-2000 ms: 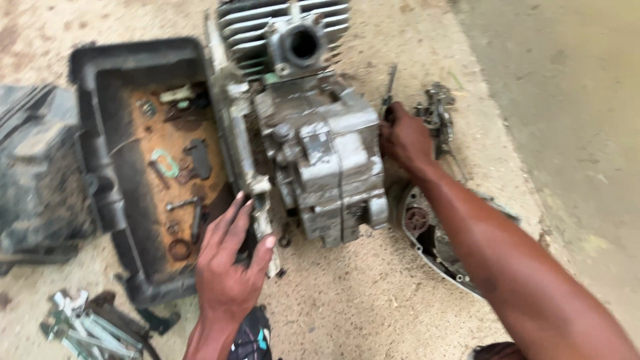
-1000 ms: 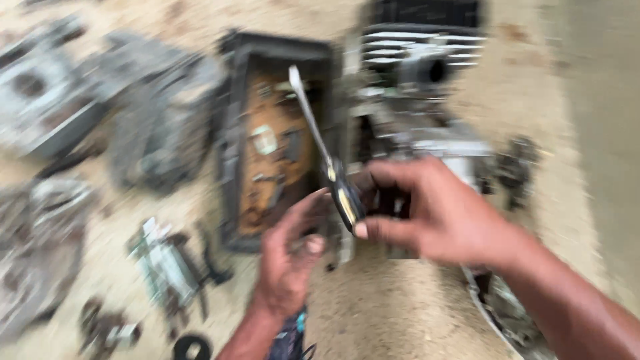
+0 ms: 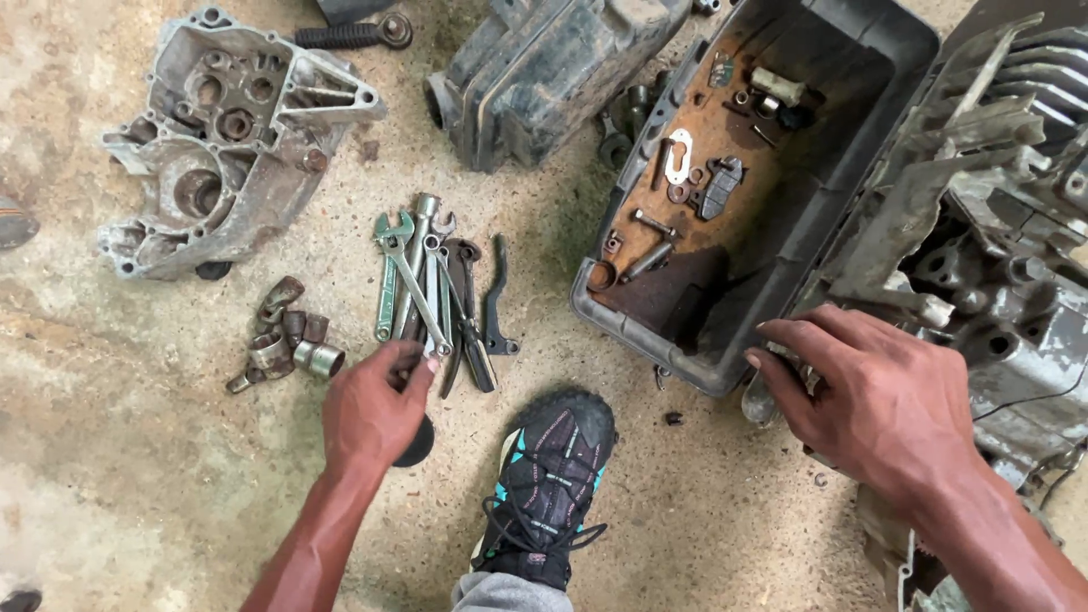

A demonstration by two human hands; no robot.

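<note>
My left hand (image 3: pixel 374 404) is at the lower end of a pile of hand tools on the floor, its thumb and fingertips at the ring end of a combination wrench (image 3: pixel 415 285). Beside that wrench lie an adjustable wrench (image 3: pixel 387 293), a tubular socket wrench (image 3: pixel 422 223), a screwdriver (image 3: pixel 480 365) and a black lever (image 3: pixel 495 297). My right hand (image 3: pixel 875 391), palm down with bent fingers, rests at the near corner between the black plastic tray (image 3: pixel 654 353) and the metal engine (image 3: pixel 1020 357). Its palm is hidden, and I see no tool in it.
Left of the tools are several sockets (image 3: pixel 270 353) and an engine crankcase half (image 3: pixel 229 161). A dusty plastic housing (image 3: pixel 552 85) stands behind. Small bolts, a gasket (image 3: pixel 678 157) and a brake pad (image 3: pixel 721 187) lie in the tray. A shoe (image 3: pixel 552 476) is between my arms.
The screwdriver held up in my right hand one second ago is no longer in view there. My left hand has moved left to the tool pile. The view has swung left.
</note>
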